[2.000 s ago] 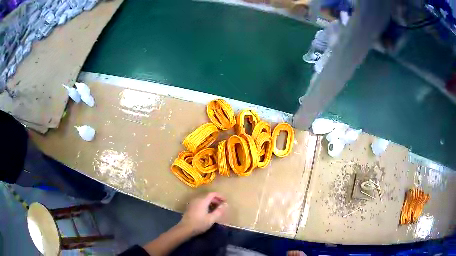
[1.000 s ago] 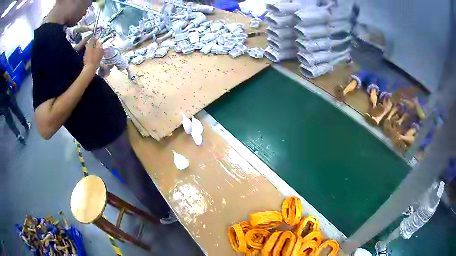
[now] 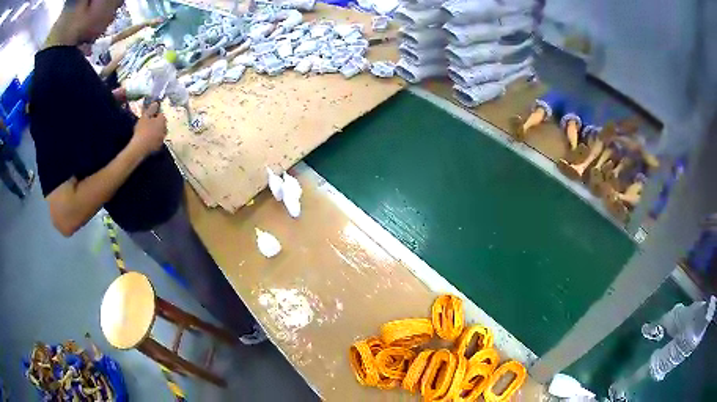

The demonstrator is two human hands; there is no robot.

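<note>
Several orange oval rings (image 3: 437,375) lie heaped on the tan bench (image 3: 346,314) at the bottom of the view, right of centre. Some stand on edge with their open centres showing, others lean on each other. One ring (image 3: 448,316) sits at the back of the heap near the bench's pale far edge. Neither of my hands is in the picture.
A person in a black shirt (image 3: 94,133) stands at the left bench. A round stool (image 3: 128,310) stands below. White pieces (image 3: 268,243) lie on the bench. A green surface (image 3: 472,228) runs beyond it, with a grey post (image 3: 629,275) at right.
The view has swung left along the bench since the earliest frame, and my one visible hand has left the picture. Since the last frame, the standing person's hands and the pale item there have moved.
</note>
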